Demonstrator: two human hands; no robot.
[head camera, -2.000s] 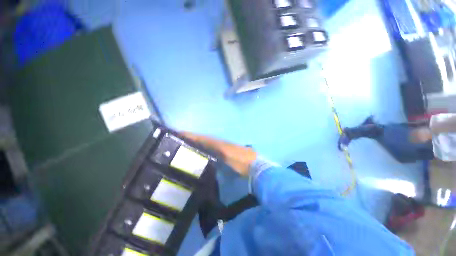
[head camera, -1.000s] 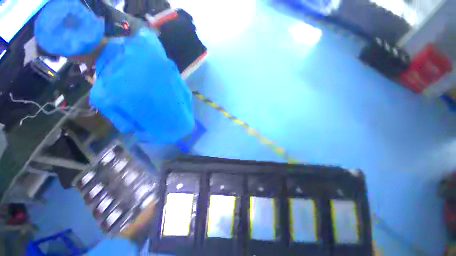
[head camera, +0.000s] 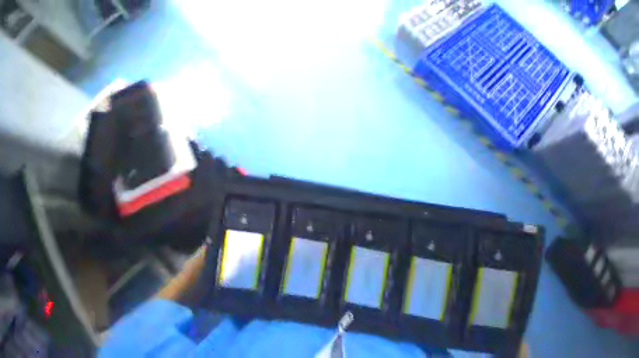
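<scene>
A long black phone tray (head camera: 378, 206) lies across the lower middle of the view, slightly tilted down to the right. Its pockets hold several dark smartphones (head camera: 368, 259), each with a pale, yellow-edged label. My left hand (head camera: 186, 276) grips the tray's left end, its fingers mostly hidden behind the tray. My right hand (head camera: 524, 349) shows only as a small bit of skin at the tray's lower right corner; the rest is hidden or cut off by the frame's edge.
Blue floor with a yellow-and-black line (head camera: 515, 168) lies ahead. A blue crate or pallet (head camera: 497, 73) and pale stacks (head camera: 595, 140) stand at the right. A red bin (head camera: 623, 311) is at lower right. A dark stack with red and white edges (head camera: 150, 168) and a bench edge (head camera: 52, 259) are at left.
The view has swung past the bench and the person in blue; blue crates now show at right. The tray stays low in front of me, now tilted slightly and shown higher up.
</scene>
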